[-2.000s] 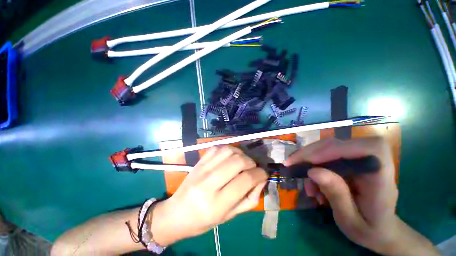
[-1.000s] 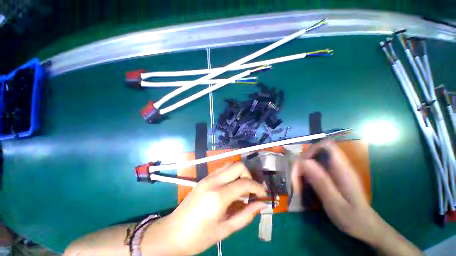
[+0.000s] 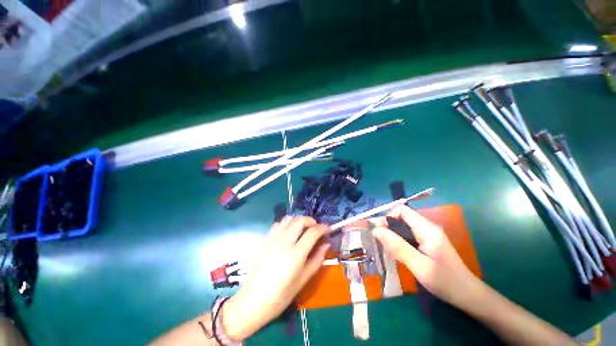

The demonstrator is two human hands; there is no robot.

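Note:
A white two-legged cable assembly with a red-black plug [image 3: 221, 275] lies in front of me. My left hand [image 3: 280, 263] is closed over its legs, hiding their middle. The upper leg [image 3: 368, 212] runs to my right hand [image 3: 425, 251], whose fingertips are at it near its wire end; whether they pinch it is unclear. A black pen-like tool [image 3: 402, 230] shows within my right hand. The lower leg's coloured wires [image 3: 352, 256] lie over the taped fixture [image 3: 370, 262] on the orange board [image 3: 446, 226].
Black housings [image 3: 327, 192] are piled behind the board. Two more red-plugged assemblies [image 3: 297, 152] lie beyond. White cables with dark tips [image 3: 540, 176] lie at right. A blue divided bin [image 3: 99, 196] is at left. A metal rail [image 3: 202, 133] crosses the back.
The view has shifted, showing more of the bench's back. My left hand has moved from the lower wire end back over the legs. My right hand has come to the upper leg.

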